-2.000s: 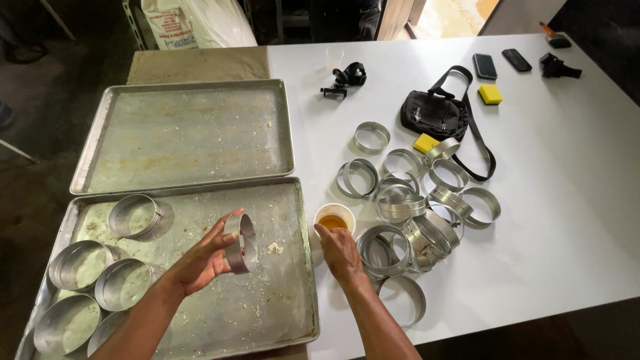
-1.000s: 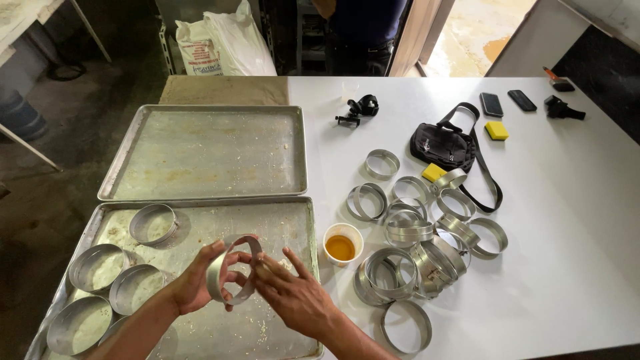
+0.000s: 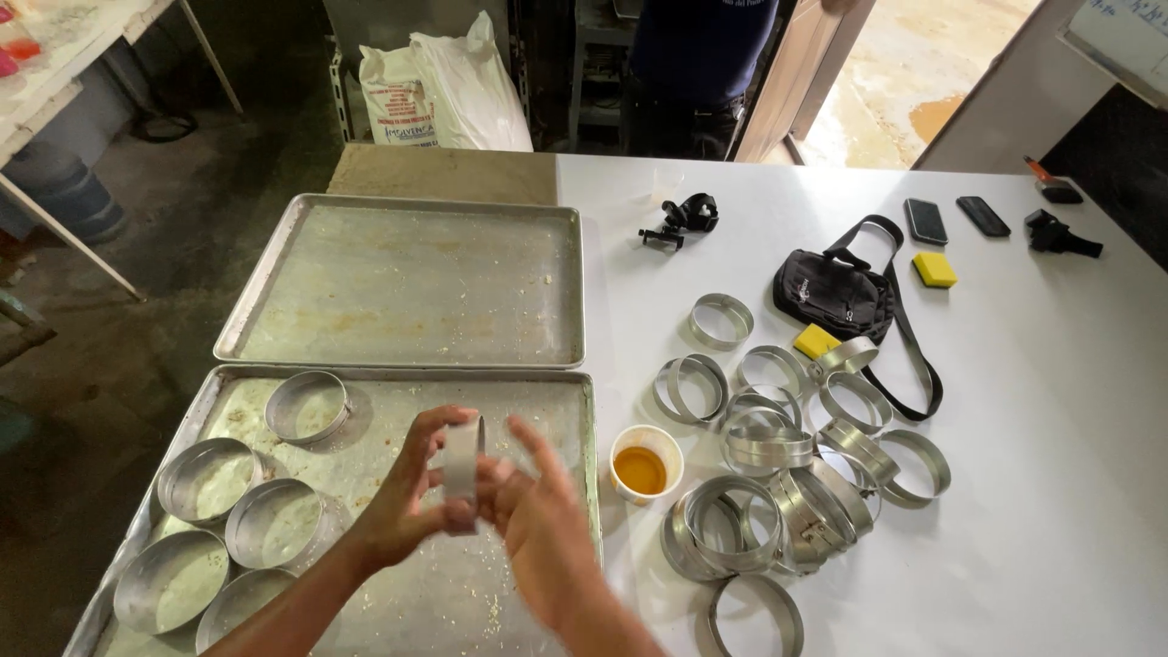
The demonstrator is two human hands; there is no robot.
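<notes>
My left hand point(image 3: 415, 497) grips a metal ring point(image 3: 464, 470) edge-on above the near baking tray point(image 3: 401, 376). Against the ring's right side are the fingers of my right hand point(image 3: 538, 511), blurred; whether they also grip it, I cannot tell. Several metal rings point(image 3: 307, 407) rest on the left part of that tray. A white cup point(image 3: 675, 449) of amber liquid point(image 3: 640, 470) stands just right of the tray. Beyond the cup, a loose pile of more metal rings point(image 3: 766, 447) covers part of the white table.
A second baking tray point(image 3: 411, 283) lies beyond the near one. Farther right are a black bag point(image 3: 835, 292) with its strap, yellow sponges point(image 3: 934, 270), two phones point(image 3: 926, 221) and a brush point(image 3: 1054, 182). Black straps point(image 3: 684, 219) lie near the back edge. A person point(image 3: 703, 55) stands behind the table.
My right hand was at the cup two seconds ago and has moved left to the ring. The ring stays in my left hand, now turned edge-on. The view has shifted.
</notes>
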